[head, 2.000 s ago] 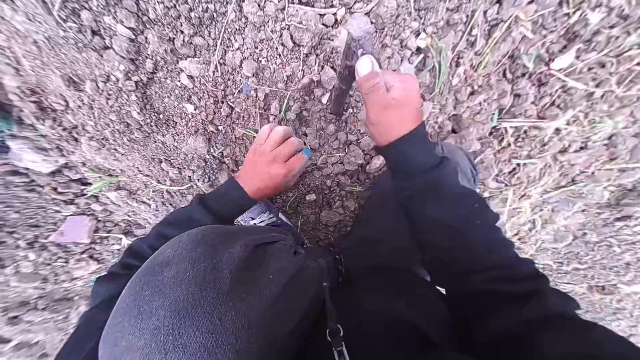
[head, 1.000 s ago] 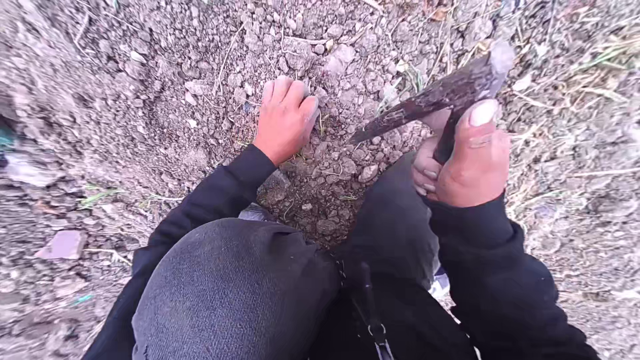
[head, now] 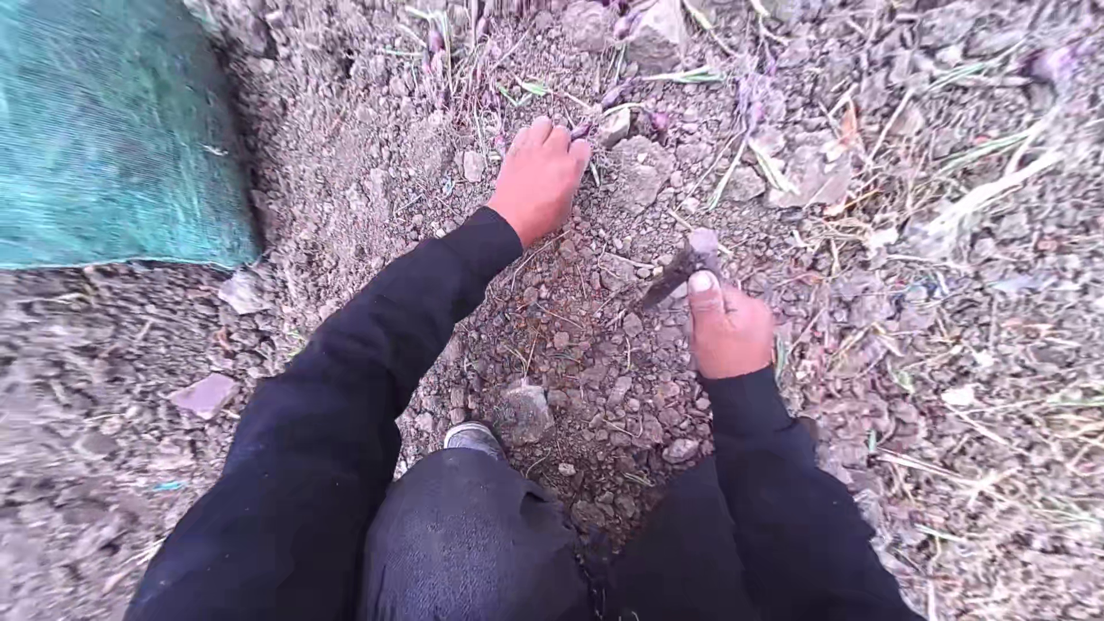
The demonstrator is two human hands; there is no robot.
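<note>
My left hand (head: 541,181) reaches forward to the soil, its fingers bent down beside some small purple onion bulbs (head: 658,120) with green leaves; whether it grips one is hidden. My right hand (head: 731,332) is closed around a hand tool with a dark, flat metal head (head: 668,280), probably a small hoe. The tool's handle is mostly covered by the hand. Its blade slants down to the left, just above the cloddy ground.
A green mesh sack (head: 112,129) fills the upper left. A large clod (head: 657,34) lies at the top, and a stone (head: 524,412) near my shoe (head: 474,438). Dry stalks (head: 992,185) are strewn on the right. A pinkish flat stone (head: 204,395) lies at the left.
The view has shifted forward, bringing the green sack and purple bulbs into sight. My left hand has reached farther forward. The tool in my right hand has come down from its raised, sideways position.
</note>
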